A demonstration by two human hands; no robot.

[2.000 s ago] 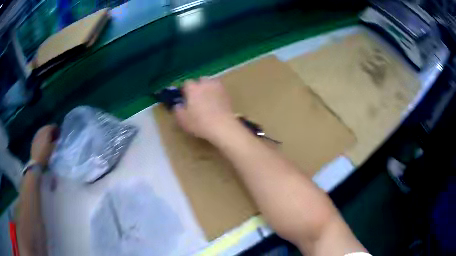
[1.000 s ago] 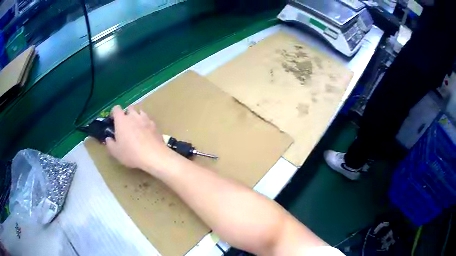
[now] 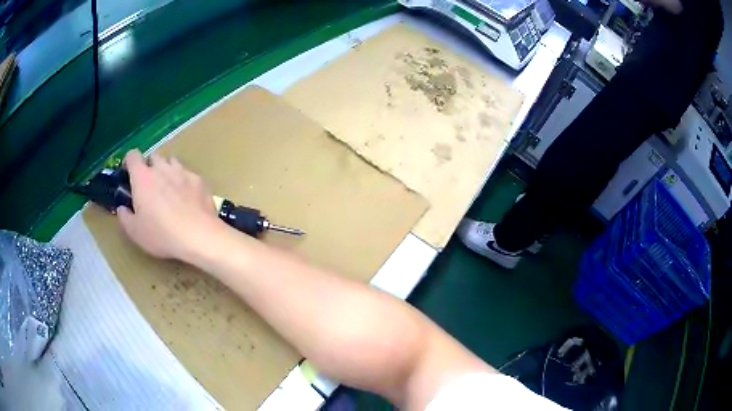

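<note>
My right hand (image 3: 167, 207), bare, is closed over the grip of an electric screwdriver (image 3: 241, 217) that lies along the brown cardboard sheet (image 3: 281, 152). Its black rear end and cord show left of my hand, and its black nose and thin bit point right. A clear plastic bag of screws (image 3: 44, 281) stands on the white foam (image 3: 104, 313) at the left edge, partly cut off. My left hand is not in view.
A second, stained cardboard sheet (image 3: 449, 104) lies beyond the first. A weighing scale (image 3: 502, 28) stands at the bench's far end. A person in dark clothes (image 3: 590, 152) stands at right by blue crates (image 3: 642, 261). A black round stool (image 3: 582, 365) is at lower right.
The view has swung right, so the bench and bag sit further left. My left hand, beside the bag two seconds ago, has left the picture. My right hand stays on the screwdriver.
</note>
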